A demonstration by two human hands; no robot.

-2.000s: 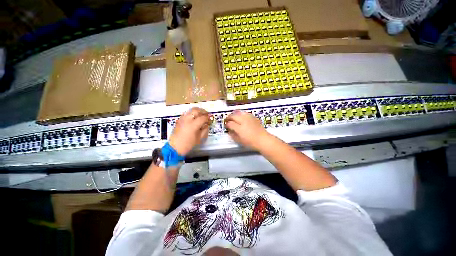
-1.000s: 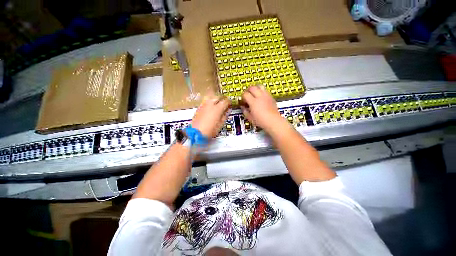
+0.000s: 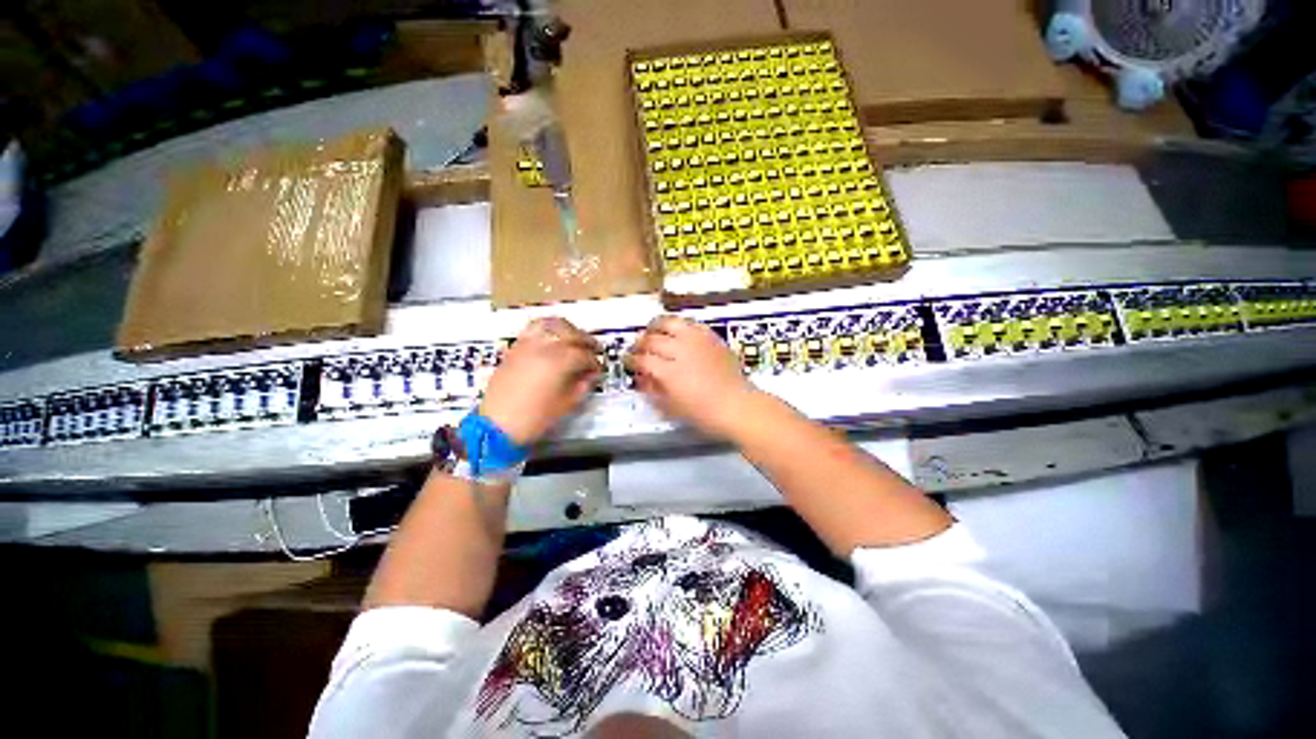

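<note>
My left hand [image 3: 546,378], with a blue wrist strap [image 3: 492,445], and my right hand [image 3: 689,373] are close together over a circuit board panel on the conveyor rail [image 3: 606,416]. Their fingertips are bent down at the board; whether they pinch a yellow component is too small to tell. The panel to the right [image 3: 830,342] carries yellow blocks; the panel to the left [image 3: 411,378] shows none. The component tray [image 3: 765,159] behind my right hand holds many yellow blocks in rows, with a small white patch at its near left corner.
A closed, tape-wrapped carton [image 3: 260,238] lies at the left. A glue dispenser [image 3: 549,145] hangs over the cardboard work pad [image 3: 512,267], beside a few yellow bits. A dark flat object [image 3: 378,508] with a white cable lies below the rail. A fan [image 3: 1162,36] stands far right.
Both hands moved from the rail to the near edge of the tray, then back down to the rail. The tray's near left corner now shows white. The panels sit slightly further right.
</note>
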